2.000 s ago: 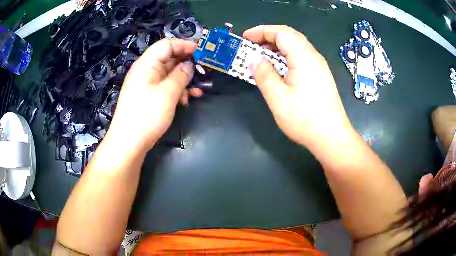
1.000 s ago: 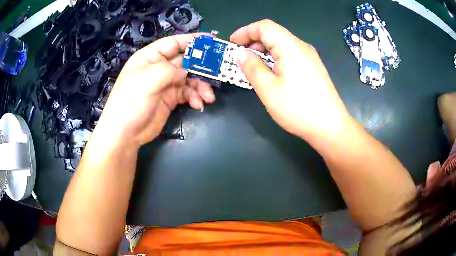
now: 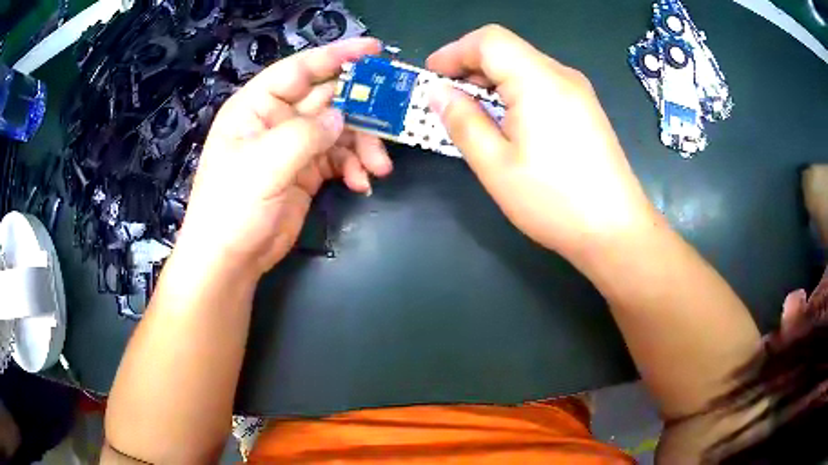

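A phone mainboard (image 3: 386, 95), blue at its left end and white with dark dots at its right, is held above the dark green worktop. My left hand (image 3: 272, 150) holds the blue end, with a fingertip at its upper edge and the thumb at its lower left corner. My right hand (image 3: 536, 136) grips the white end between thumb and fingers. The underside of the board is hidden. A heap of black plastic brackets (image 3: 168, 118) lies at the left, partly behind my left hand.
Waiting boards (image 3: 676, 86) overlap at the upper right. A small black part (image 3: 330, 254) lies below my left hand. A white fan (image 3: 32, 291) and a blue-tinted bottle (image 3: 20, 104) are at far left. Part of a person (image 3: 814, 204) shows at the right edge.
The board and both hands have moved left since the oldest frame. Since the middle frame, my left thumb has come onto the blue end's lower left corner.
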